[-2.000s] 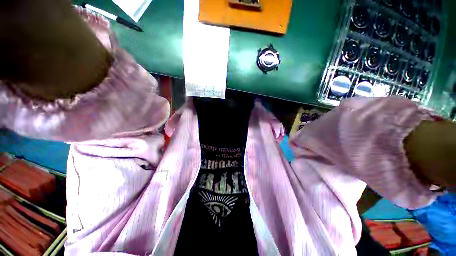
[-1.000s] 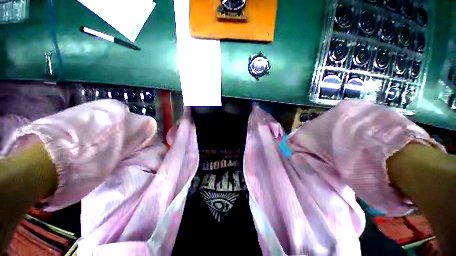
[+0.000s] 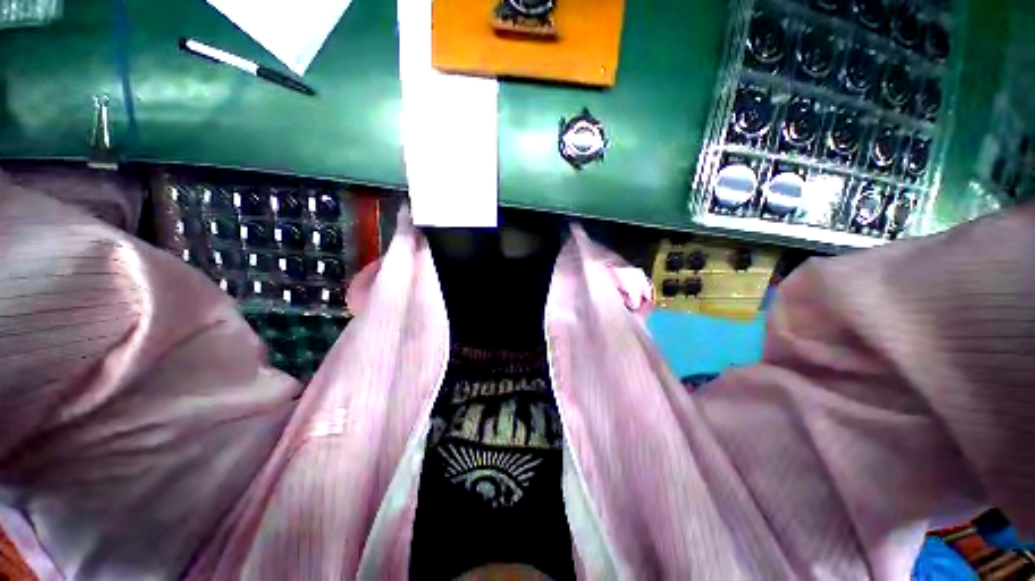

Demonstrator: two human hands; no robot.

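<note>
A round black watch head (image 3: 582,139) with a silvery middle lies alone on the green bench top, just in front of the orange fixture base (image 3: 526,57). A small dark and silvery nest (image 3: 527,14) sits on that base, cut by the top edge. A clear blister tray (image 3: 701,200) with rows of black units stands to the right. My left hand and my right hand are both out of the picture. Only the pink sleeves show at the left and right.
A white paper strip (image 3: 453,148) overhangs the bench edge. A pen (image 3: 244,65), a white sheet (image 3: 284,25) and a binder clip (image 3: 102,132) are at left. Below the edge are a dark tray of units (image 3: 263,241) and a yellowish tray (image 3: 726,297).
Both bare forearms have left the picture, and the sleeves have spread outward. More of the trays below the bench edge shows. The watch head has stayed in place on the bench.
</note>
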